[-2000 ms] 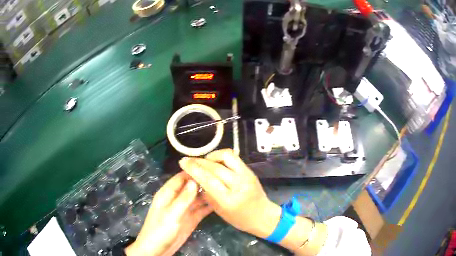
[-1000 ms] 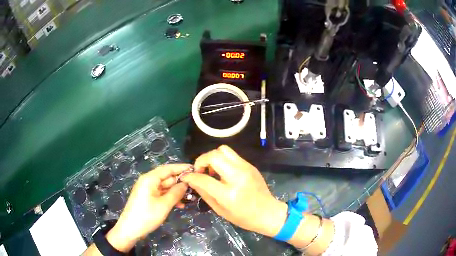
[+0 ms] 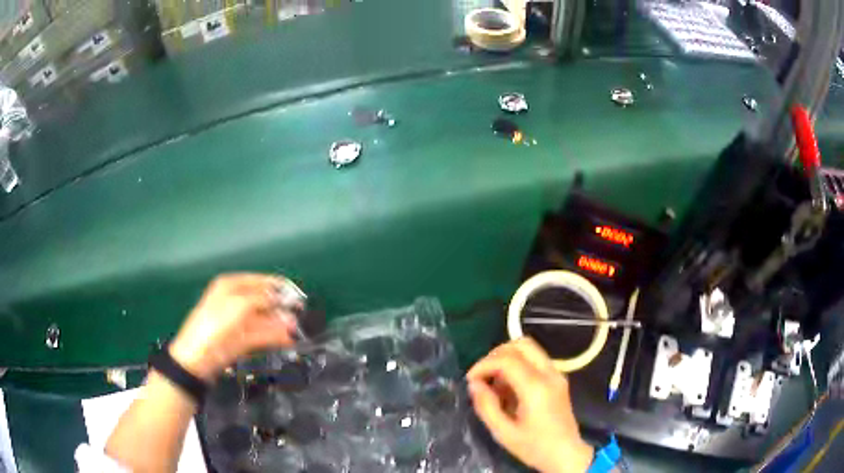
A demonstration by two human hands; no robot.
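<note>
My left hand (image 3: 231,319) holds a silver round module (image 3: 289,294) between its fingertips, with a dark disc (image 3: 312,321) beside it, above the upper left edge of the tray. My right hand (image 3: 523,397) is over the right side of the clear blister tray (image 3: 366,393), its fingers curled; whether it holds anything small I cannot tell. The tray's pockets hold dark discs. The black test fixture (image 3: 648,420) stands at the right, with both silver-white nests (image 3: 682,371) visible and empty.
Several round modules (image 3: 345,152) lie on the green belt (image 3: 231,203). A tape roll (image 3: 559,320) with tweezers across it, a pen (image 3: 624,346) and a digital meter (image 3: 601,249) are right of centre. White paper (image 3: 139,420) lies left of the tray.
The view has turned left. My hands have moved apart; my left hand has carried the module left toward the belt. My right hand no longer touches the module.
</note>
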